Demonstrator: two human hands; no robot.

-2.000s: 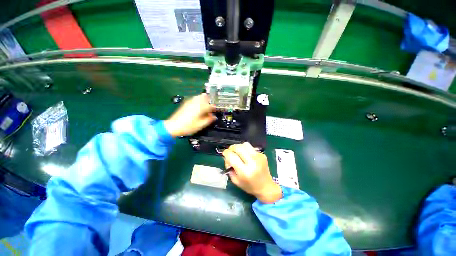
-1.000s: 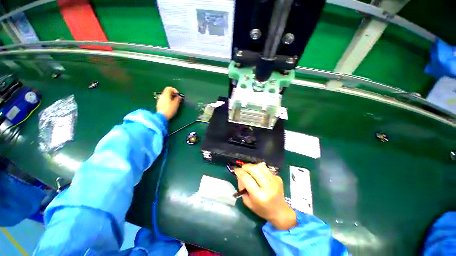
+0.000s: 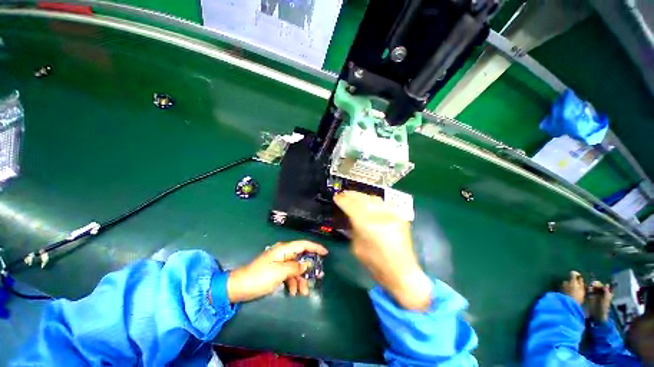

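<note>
My left hand (image 3: 276,272) holds a round electronic unit (image 3: 311,266) between thumb and fingers, in front of the press base. My right hand (image 3: 380,233) reaches over the right part of the black base (image 3: 297,183), its fingertips at the nest below the clear block (image 3: 369,172). A small yellowish part (image 3: 335,186) shows at those fingertips; whether they grip it I cannot tell. No tweezers can be made out. The pale green press head (image 3: 380,136) is raised above the nest. Another round unit (image 3: 247,188) lies on the bench left of the base.
A black cable (image 3: 172,188) runs left from a small taped board (image 3: 272,147). More round units (image 3: 163,101) lie spaced along the green bench (image 3: 143,150). A clear bag (image 3: 8,136) is at the far left. Another person's hands (image 3: 588,292) are at the lower right.
My left hand has come back from the far left of the bench to the front of the base, now with a unit. My right hand has moved up to the nest. The view has tilted.
</note>
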